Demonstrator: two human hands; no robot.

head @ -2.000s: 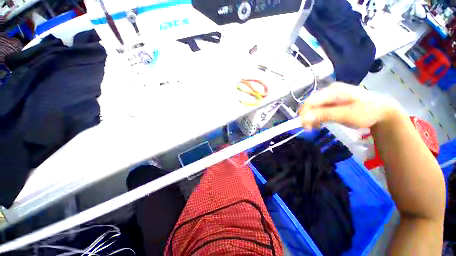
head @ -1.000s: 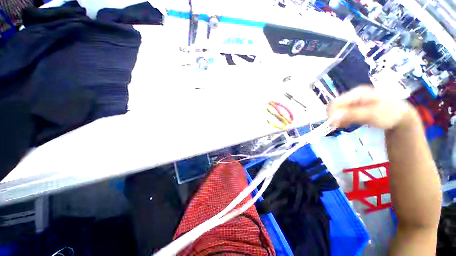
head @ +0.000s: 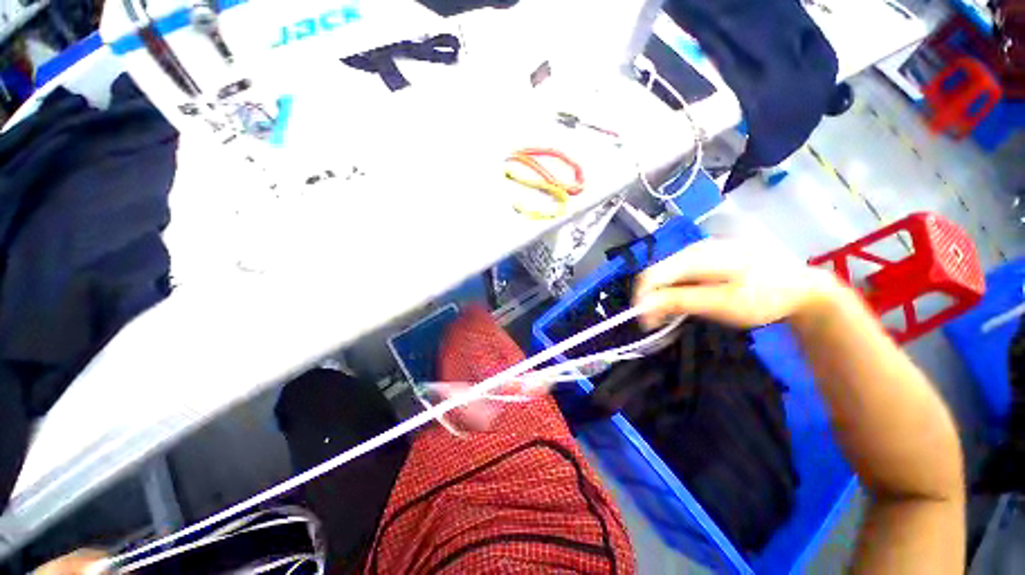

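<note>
A narrow white elastic or cord (head: 371, 446) runs taut across my lap from the lower left to the right. My right hand (head: 703, 286) is closed on its right end beyond the table edge; a looser white strand also hangs from these fingers. My left hand (head: 76, 563) is cut off by the lower left edge, with the strand's other end at its fingers. More loose white strands (head: 275, 526) lie in a tangle at the lower left. Scissors (head: 544, 180) with red and yellow handles lie on the white table (head: 371, 236).
Dark cloth (head: 84, 213) lies on the table at left. A sewing machine marked JACK (head: 318, 25) stands at the back. A black strip (head: 402, 58) lies near it. A blue crate (head: 663, 494) with black pieces (head: 719, 438) stands beside my knee. A red stool (head: 927, 270) stands at right.
The strand hung loose from my right hand one second ago and is now stretched taut. My right hand sits lower and further left. My left hand has come into view. The camera view has turned.
</note>
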